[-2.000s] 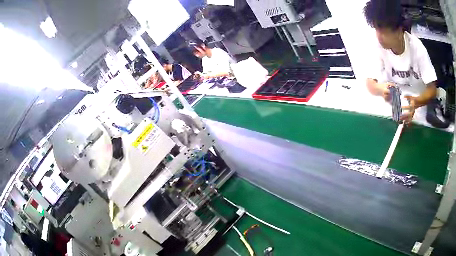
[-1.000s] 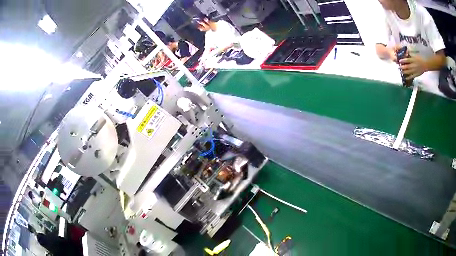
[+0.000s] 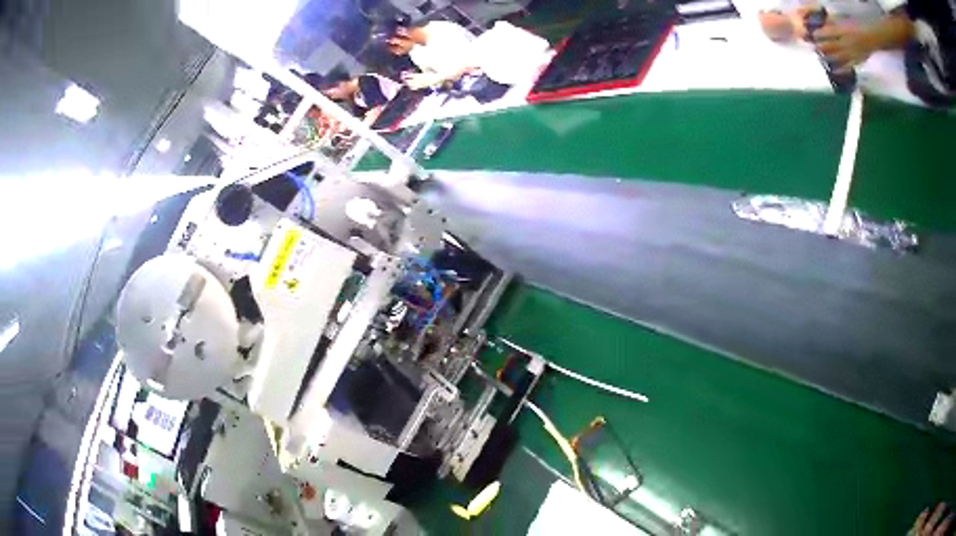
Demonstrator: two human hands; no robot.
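Note:
A thin frame part with a dark outline and orange bits [image 3: 608,461] lies on the green mat [image 3: 723,440] near the lower middle. Its lower end is beside a white sheet [image 3: 577,515]. A small bright yellow item [image 3: 477,503] lies left of the sheet, near the machine. Only the fingertips of my right hand [image 3: 931,521] show, cut off at the bottom right corner and far from the frame part. What this hand does is hidden. My left hand is out of the picture.
A grey-white machine with a reel [image 3: 178,327] stands at left. A white rod [image 3: 598,385] and a yellow cord [image 3: 556,434] lie beside it. A dark conveyor belt [image 3: 671,251] crosses behind. Beyond are a red-rimmed tray [image 3: 603,52], a white strip [image 3: 845,162] and people.
The view has tilted down, showing more near mat, the thin frame part and the white sheet. The machine's front stage looks different from one second ago. My right fingertips have appeared at bottom right.

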